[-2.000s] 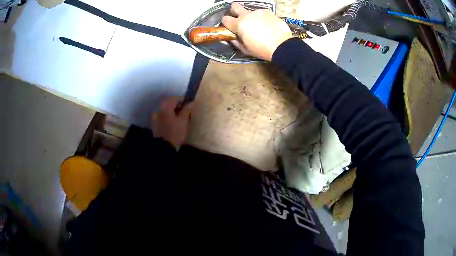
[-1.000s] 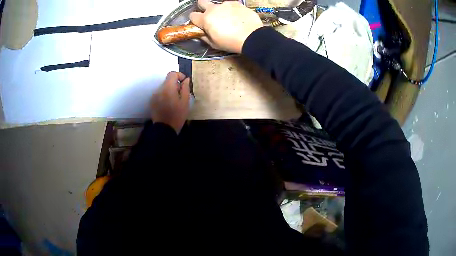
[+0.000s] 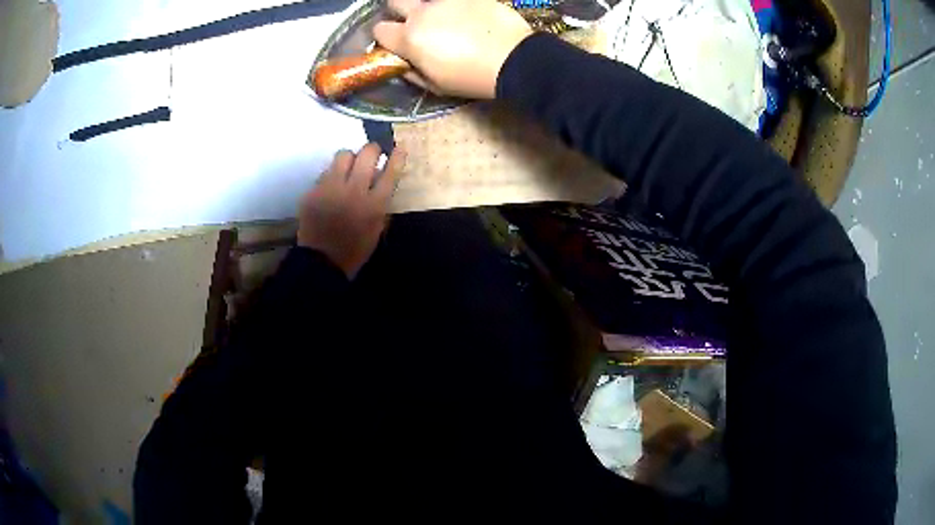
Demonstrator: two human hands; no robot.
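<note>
A white garment panel (image 3: pixel 236 144) lies on the tan pressing table, with a long black line (image 3: pixel 195 36) and a separate short black line (image 3: pixel 121 124). A black band (image 3: pixel 379 134) runs along its right end. My right hand (image 3: pixel 456 46) grips the wooden handle of the steam iron (image 3: pixel 374 87), whose plate rests over the panel's right end and covers part of the band. My left hand (image 3: pixel 351 201) lies on the panel's near right corner, fingertips at the band just below the iron. Whether its fingers pinch the cloth is unclear.
The tan table cover (image 3: pixel 492 164) shows right of the panel. A crumpled pale cloth (image 3: pixel 692 62) lies at the right, near the iron's hose. A blue cable (image 3: pixel 884 62) hangs at the far right. Below the table edge are a dark printed item (image 3: pixel 656 256) and paper scraps (image 3: pixel 615 420).
The view has shifted. The iron has moved from the band's far end nearer to my left hand. My left hand's fingers, earlier bunched at the band's edge, now lie flatter.
</note>
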